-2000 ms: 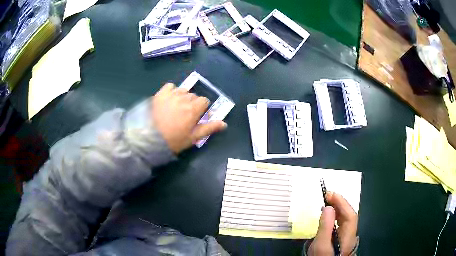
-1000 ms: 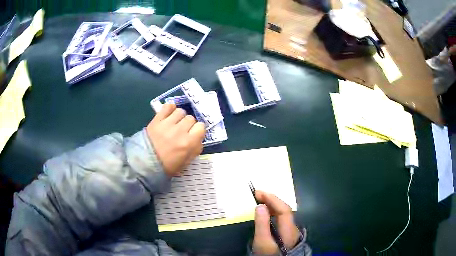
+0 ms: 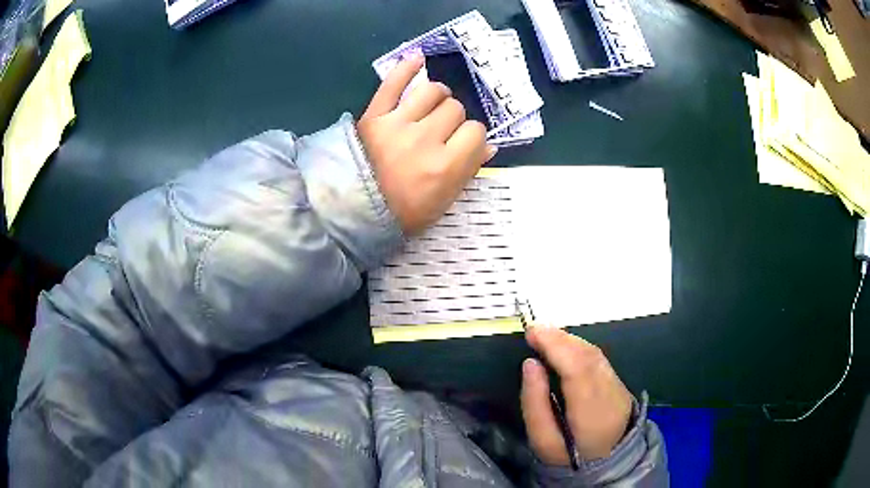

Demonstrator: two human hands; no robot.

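Note:
My left hand (image 3: pixel 426 143) rests on a white plastic housing (image 3: pixel 498 81) that lies tilted on top of a small pile; the fingers touch its left side. My right hand (image 3: pixel 577 396) holds dark tweezers (image 3: pixel 563 419) like a pen. The tweezer tip is at the lower edge of the striped part of the adhesive strip sheet (image 3: pixel 591 243), near where the stripes end and the blank part begins. Whether a strip is at the tip cannot be told.
A second housing stack (image 3: pixel 625 38) stands beyond the pile to the right. A tiny pale offcut (image 3: pixel 606 111) lies below it. Yellow release papers lie at the right (image 3: pixel 806 133) and left (image 3: pixel 43 114). A white cable (image 3: pixel 849 353) runs down the right edge.
The view has shifted down. My left hand brought a housing right onto the pile and still touches it. My right hand's tweezers moved from the sheet's blank part to the stripes' lower right end.

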